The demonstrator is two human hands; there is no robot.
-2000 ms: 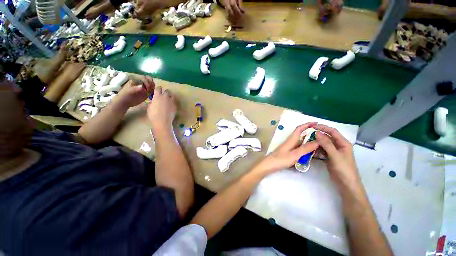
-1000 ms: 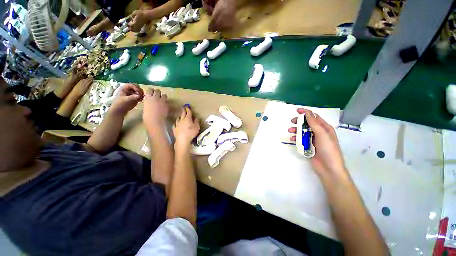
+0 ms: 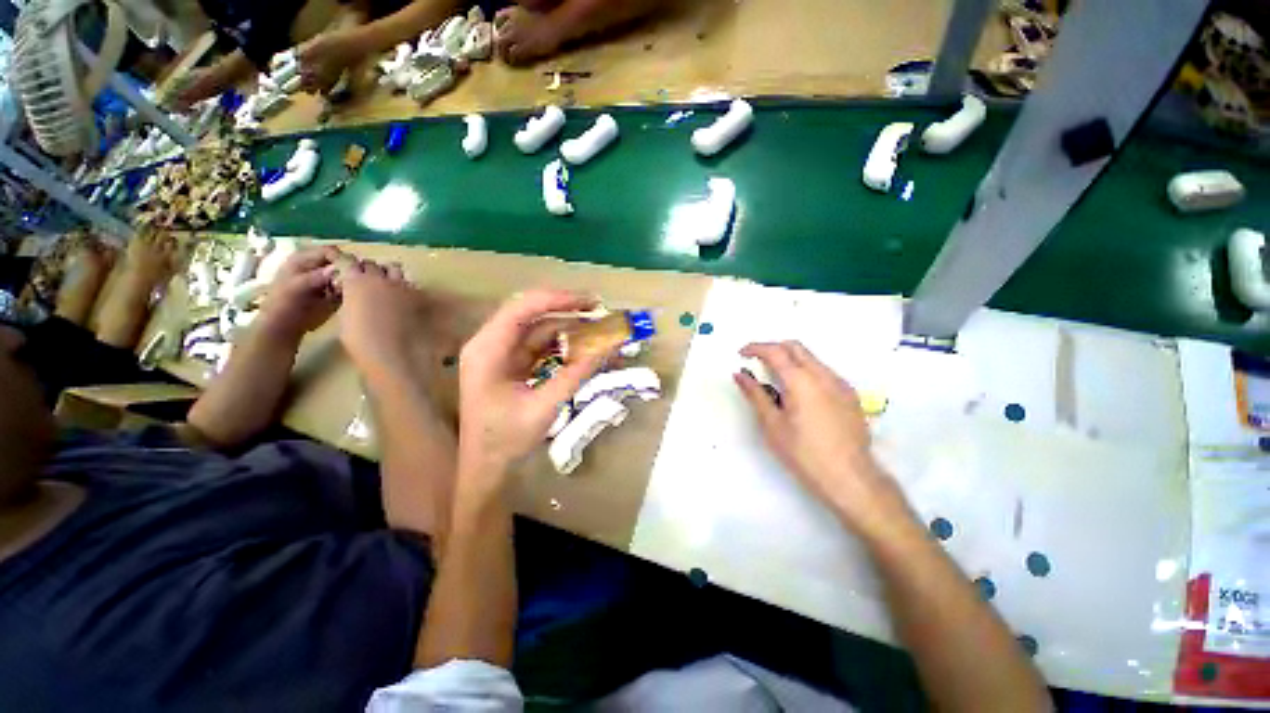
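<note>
My left hand is shut on a wired battery piece, tan with a bright blue end and thin wires, above the brown board. White housing halves lie below and beside this hand. My right hand is low over the white sheet with fingers curled. A small dark part shows at its fingertips, and a yellow piece, maybe a screwdriver handle, shows past its far side. Whether the hand grips it is unclear.
A green belt carries white housings beyond the bench. A grey post stands at the sheet's back edge. A seated worker is close on my left. Other workers' hands are across the belt. A red-and-white printed panel lies far right.
My left hand has lifted the wired battery piece from the brown board. My right hand has moved left and down, and the partly filled housing no longer shows in it. The view has shifted slightly.
</note>
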